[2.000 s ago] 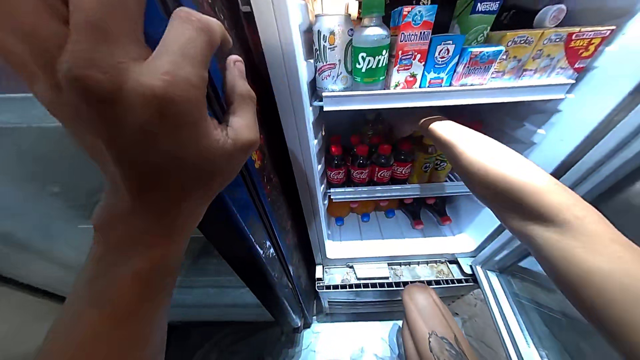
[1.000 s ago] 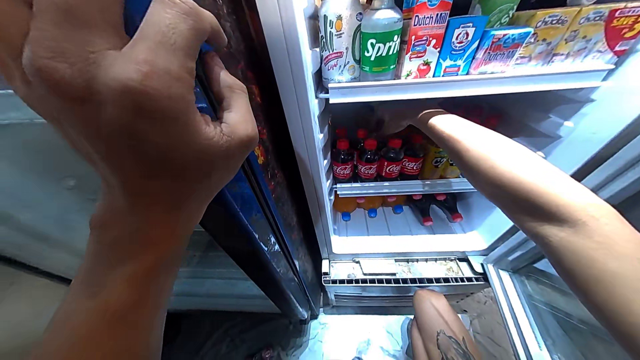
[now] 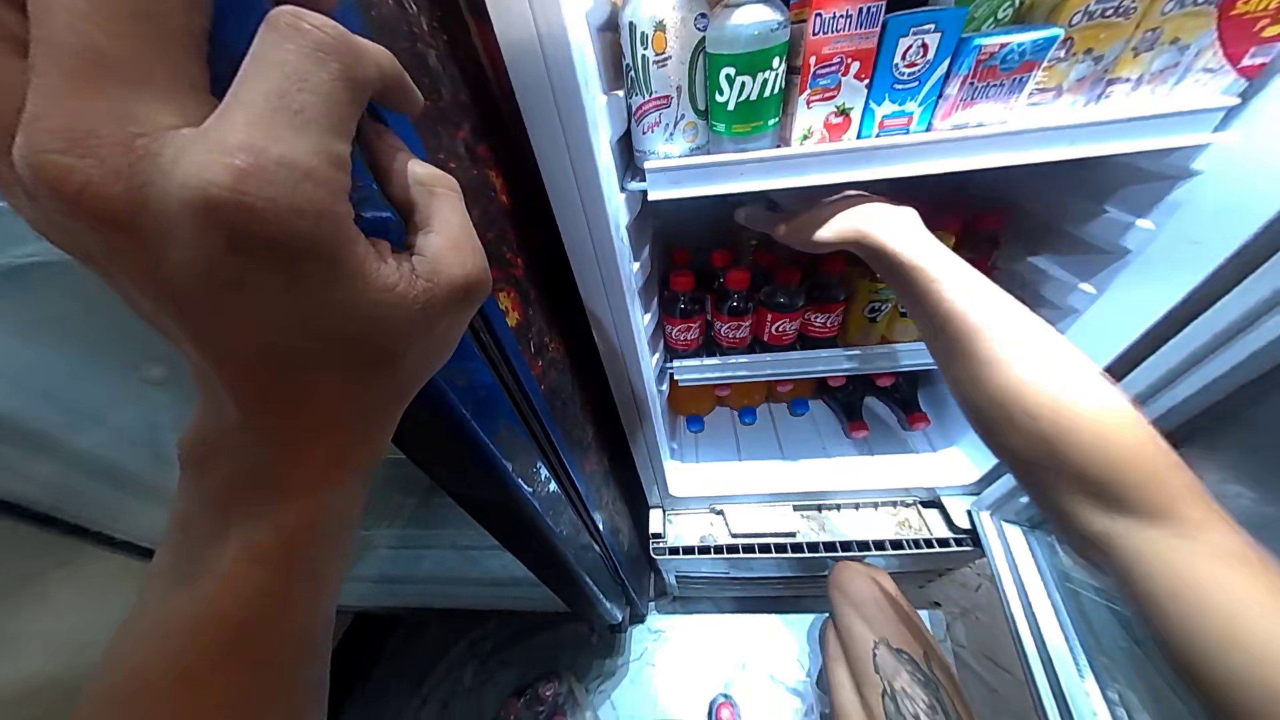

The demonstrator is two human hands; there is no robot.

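My left hand (image 3: 250,170) grips the blue edge of a cabinet (image 3: 450,400) left of the fridge, its fingers curled around it. Inside the open fridge, my right hand (image 3: 820,222) reaches under the upper shelf (image 3: 930,150), above small Coca-Cola bottles (image 3: 733,315) that stand on the middle shelf. Its thumb side shows, the fingers are partly in shadow, and no object shows in it. Yellow-labelled bottles (image 3: 868,308) stand right of the colas. On the fridge floor lie orange drink bottles with blue caps (image 3: 745,400) and dark bottles with red caps (image 3: 900,398).
The upper shelf holds a Sprite bottle (image 3: 747,85), a tall can (image 3: 664,80), a Dutch Mill carton (image 3: 835,70) and more drink cartons. The glass fridge door (image 3: 1110,610) stands open at the right. A bent, tattooed leg (image 3: 890,640) is below the fridge grille (image 3: 810,547).
My right hand has come more into sight above the cola bottles; before, it was hidden deeper in the shelf's shadow. My left hand has kept its hold on the blue edge.
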